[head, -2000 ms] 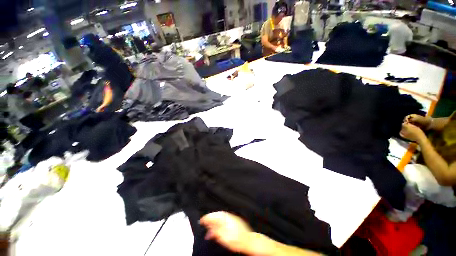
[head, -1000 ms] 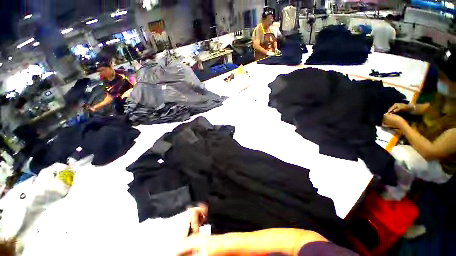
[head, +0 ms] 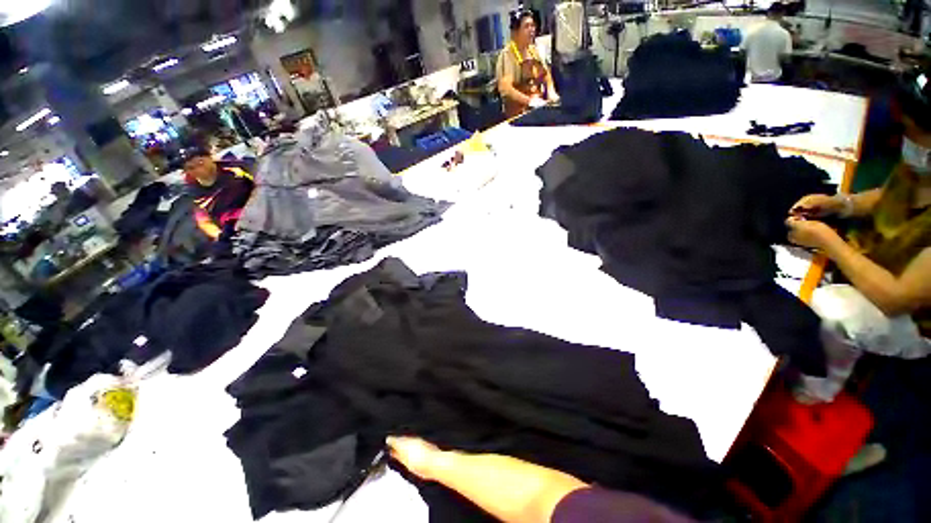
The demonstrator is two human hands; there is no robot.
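A large pile of black garment pieces (head: 490, 373) lies fanned on the white table in front of me, with greyer patches and a small white label (head: 299, 373) on its left part. My right hand (head: 413, 456) reaches in from the lower right over the near edge of the pile. Its fingertips are together at the upper end of a thin dark strip (head: 359, 492), which slants down to the bottom edge of the picture. The fingertips are small and blurred. My left hand is not in view.
A second black pile (head: 674, 220) lies at right by a seated person (head: 883, 240). A grey garment heap (head: 332, 199), another black pile (head: 199, 312) and a white plastic bag (head: 71, 444) are at left. A red stool (head: 801, 434) stands at lower right. Other people are farther back.
My right hand has moved up and back from the bottom edge to the pile's near edge. A hand seen by the pile a second ago is gone. The pile's lower left part lies differently.
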